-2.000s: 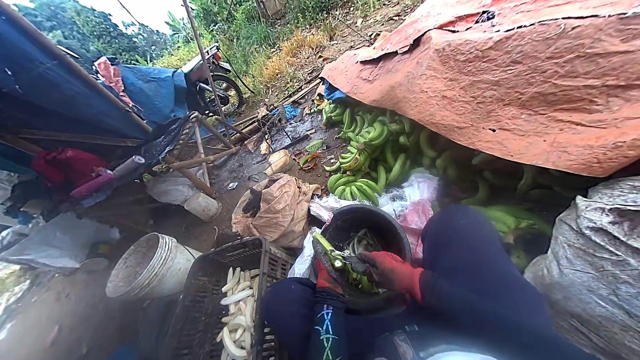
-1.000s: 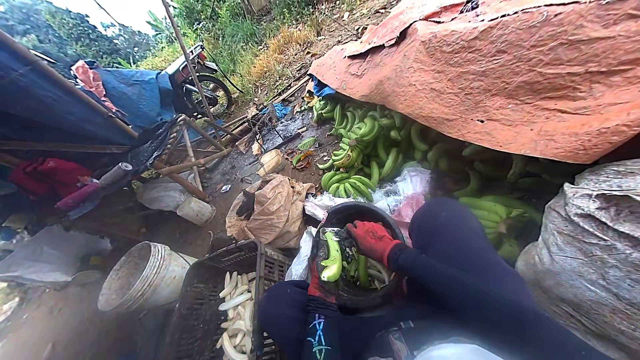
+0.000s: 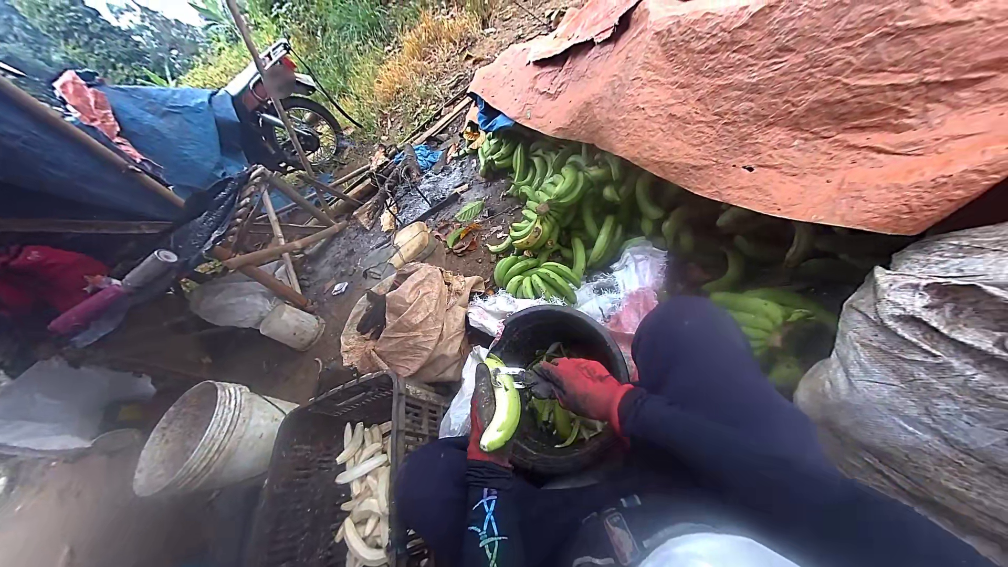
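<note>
My left hand (image 3: 483,417), in a red and dark glove, holds a green banana (image 3: 502,409) over the left side of a black bucket (image 3: 543,319). My right hand (image 3: 584,387), gloved the same way, grips a small metal peeler or blade (image 3: 520,376), whose end lies against the banana's upper part. Its exact kind is unclear. Green peels (image 3: 563,421) lie inside the bucket between my knees. At my left, peeled bananas (image 3: 366,488) fill part of a dark plastic crate (image 3: 398,425).
Green banana bunches (image 3: 551,228) are heaped beneath an orange tarp (image 3: 772,102). A white bucket (image 3: 213,433) stands left of the crate, a brown sack (image 3: 417,323) beyond it. A large grey sack (image 3: 921,378) is at right. A motorcycle (image 3: 291,118) stands behind wooden poles (image 3: 276,248).
My right hand, earlier over the bucket's far rim, is now beside the banana with the metal tool. The banana in my left hand is held more upright, at the bucket's left side.
</note>
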